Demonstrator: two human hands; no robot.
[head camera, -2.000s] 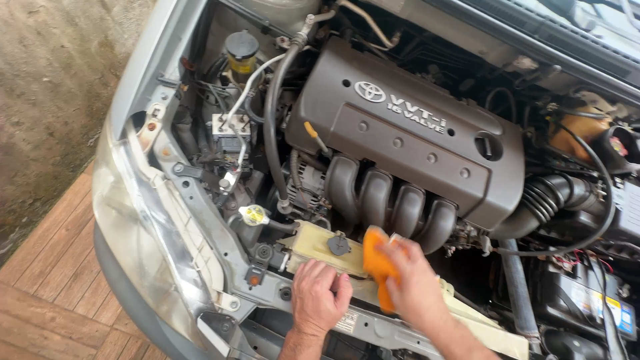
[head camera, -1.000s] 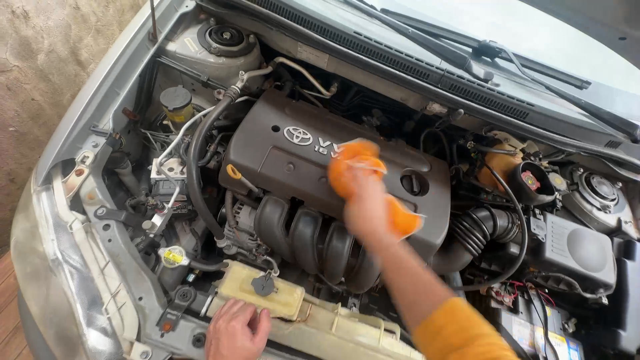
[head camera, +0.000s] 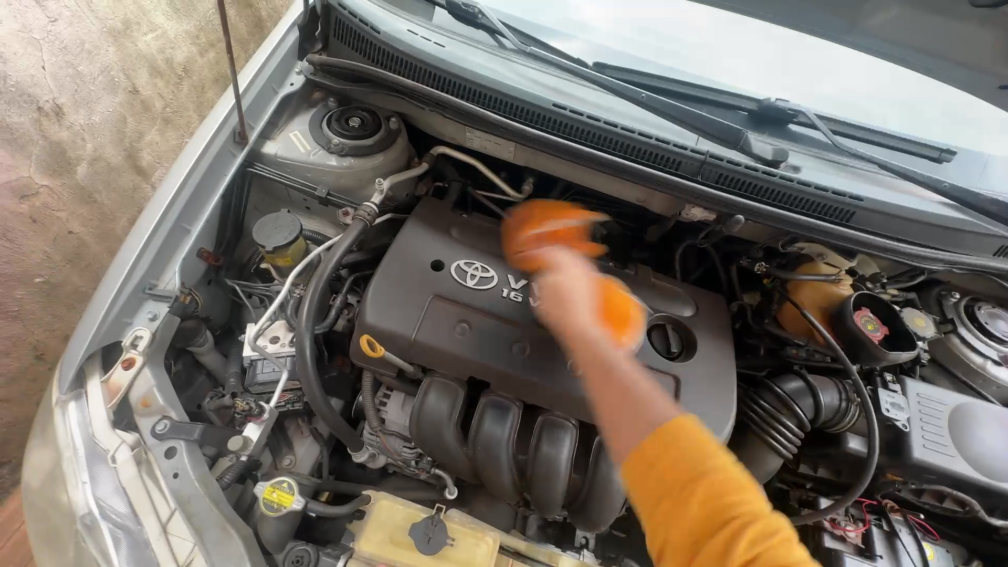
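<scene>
My right hand (head camera: 568, 291), blurred, holds an orange cloth (head camera: 551, 228) over the back middle of the dark Toyota engine cover (head camera: 472, 339). Part of the cloth hangs out at the right side of the hand, near the black oil filler cap (head camera: 668, 342). The hand and cloth hide part of the cover's lettering. Whether the cloth touches the cover cannot be told. My left hand is out of view. The yellow dipstick handle (head camera: 372, 346) stands at the cover's front left corner, above the intake manifold runners (head camera: 496, 441).
Wiper arms (head camera: 677, 114) and the cowl grille (head camera: 504, 98) lie behind the engine. A plastic coolant reservoir (head camera: 425, 535) and radiator cap (head camera: 278, 498) are in front. A hood prop rod (head camera: 232, 71) rises at left; the ribbed air intake hose (head camera: 787, 409) is at right.
My right hand with the orange cloth has moved from the coolant reservoir onto the engine cover area, then towards its back edge. My left hand, earlier at the reservoir, has left view. The view has shifted.
</scene>
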